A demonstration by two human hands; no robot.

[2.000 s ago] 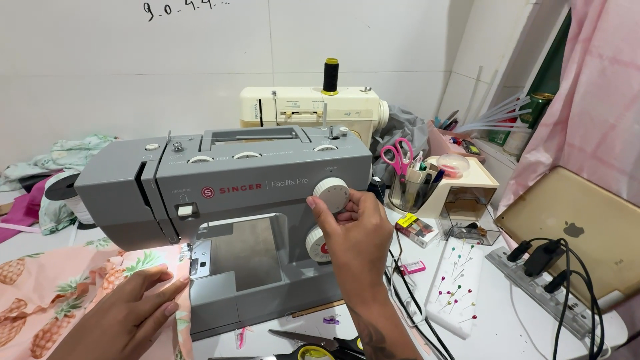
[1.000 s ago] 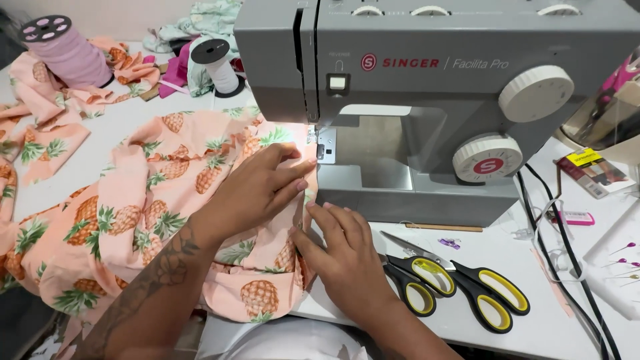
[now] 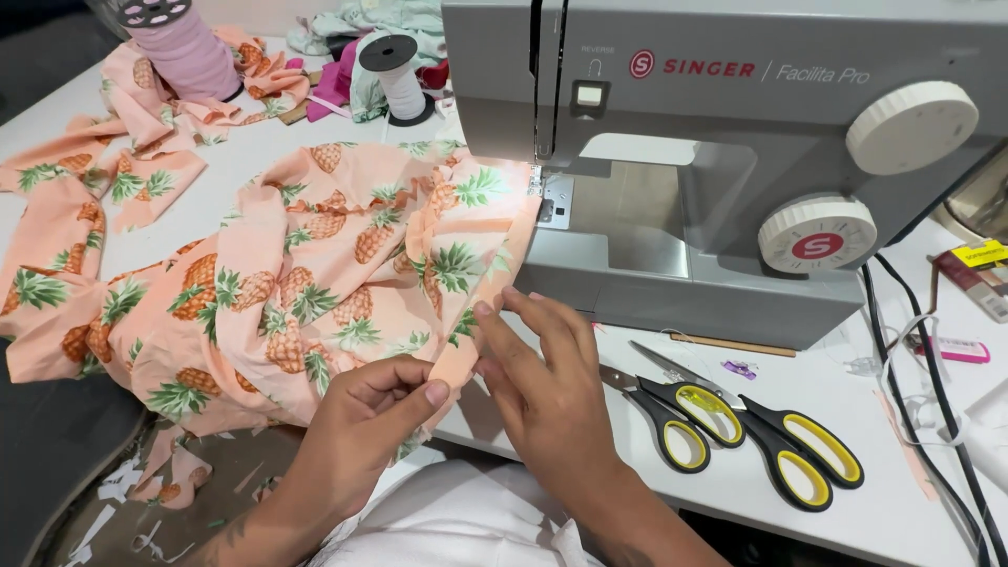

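Observation:
Peach fabric printed with pineapples [image 3: 362, 236] lies bunched left of a grey Singer sewing machine [image 3: 732, 157]. Its right edge runs up to the lit presser foot [image 3: 537, 179]. Near the front table edge, my left hand [image 3: 370, 425] pinches the folded fabric edge between thumb and fingers. Just right of it, my right hand [image 3: 551, 370] has its fingertips on the same edge, thumb side against the cloth. Whether the needle is in the cloth cannot be told.
Two pairs of black-and-yellow scissors [image 3: 685, 445] [image 3: 827, 472] lie right of my right hand. Black cables [image 3: 929, 378] and a pink-edged item [image 3: 957, 349] are further right. A pink spool [image 3: 185, 55] and a white spool [image 3: 403, 90] stand at the back left. Fabric scraps [image 3: 169, 472] lie below the table.
My right hand has left the machine's upper dial, where it was two seconds ago, and is at the fabric. Both hands have moved along the edge, away from the presser foot. The view has shifted.

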